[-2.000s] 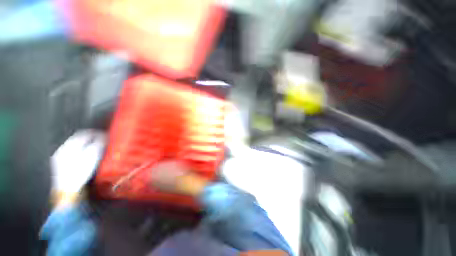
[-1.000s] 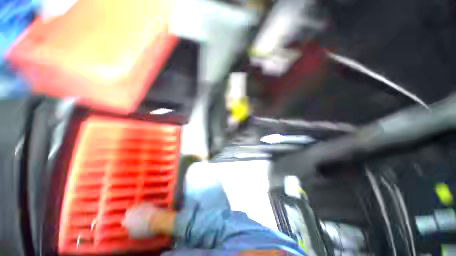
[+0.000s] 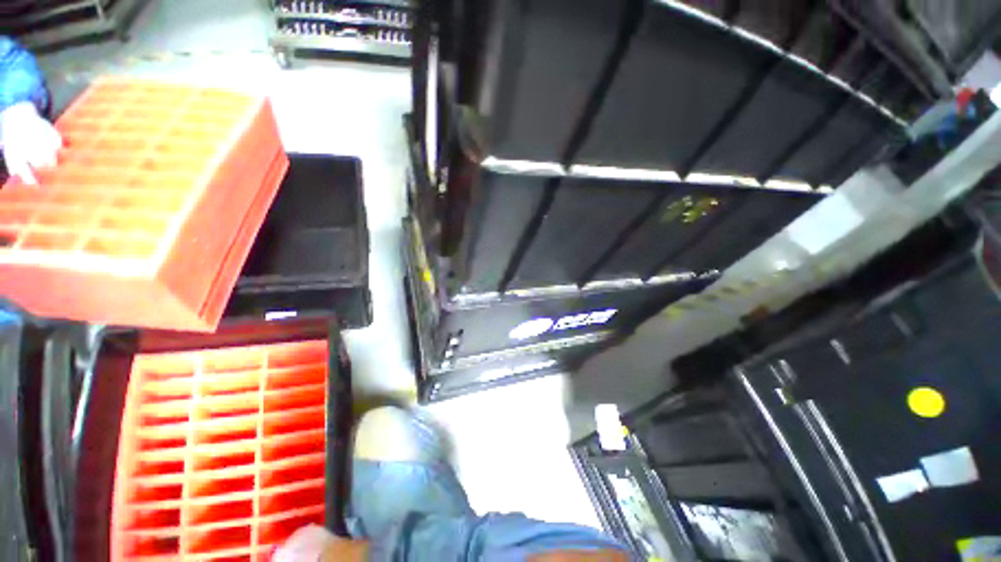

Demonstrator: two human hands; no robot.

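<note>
A red slotted tray sits inside a black tote at the lower left; the pockets that show look empty of boards. My right hand is at the tray's lower right edge, cut off by the picture's bottom; its fingers and grip do not show clearly. My left hand is not in view. Stacked red slotted trays stand tilted above the tote at the upper left.
Another person's hand rests at the stacked trays. An open black tote is behind them. Tall stacked black boxes with white lettering stand ahead. More black boxes with labels are at the right. A rack is at the back.
The view has swung right and sharpened from blur. The tray and tote now sit lower left. My left hand, seen beside the tray two seconds ago, is out of view. My right hand appears lower.
</note>
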